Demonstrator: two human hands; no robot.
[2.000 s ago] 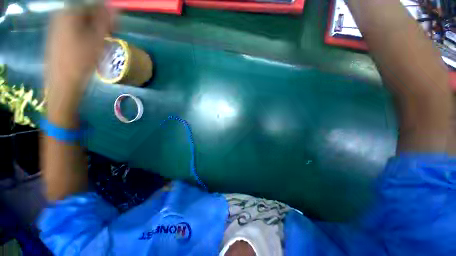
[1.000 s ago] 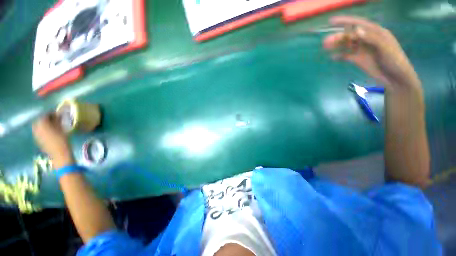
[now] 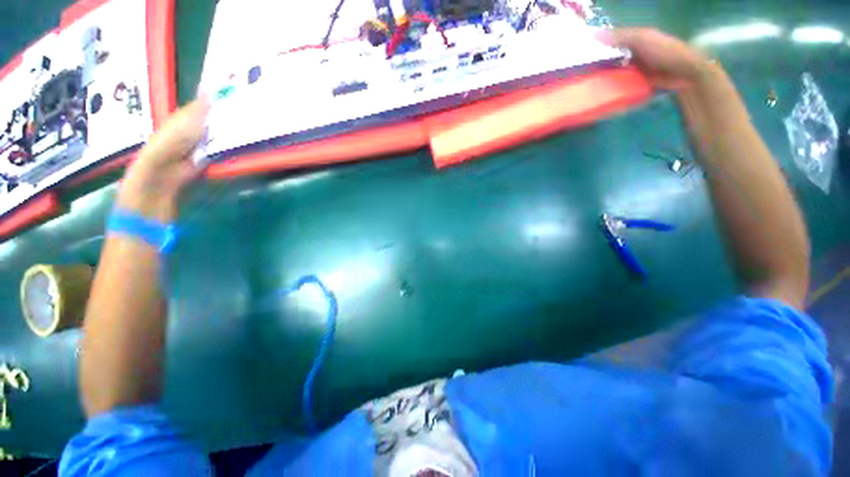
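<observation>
The white chassis panel with its board and wires lies at the top of the view, cut off by the upper edge. A red-orange foam edging shows under its near side. My left hand holds the panel's left end, with the blue wrist strap on that wrist. My right hand is at the panel's right end and grips its corner. The fingertips of both hands are partly hidden at the panel's edge.
A second panel on red foam lies at the upper left. Blue-handled cutters lie right of centre. A tan tape roll stands at left. A clear plastic bag lies far right. A blue coiled cord crosses the green mat.
Both hands have moved to the panel's two ends and taken hold. My left hand has left the tape roll. The panel now shows larger and more central; the camera view has also shifted.
</observation>
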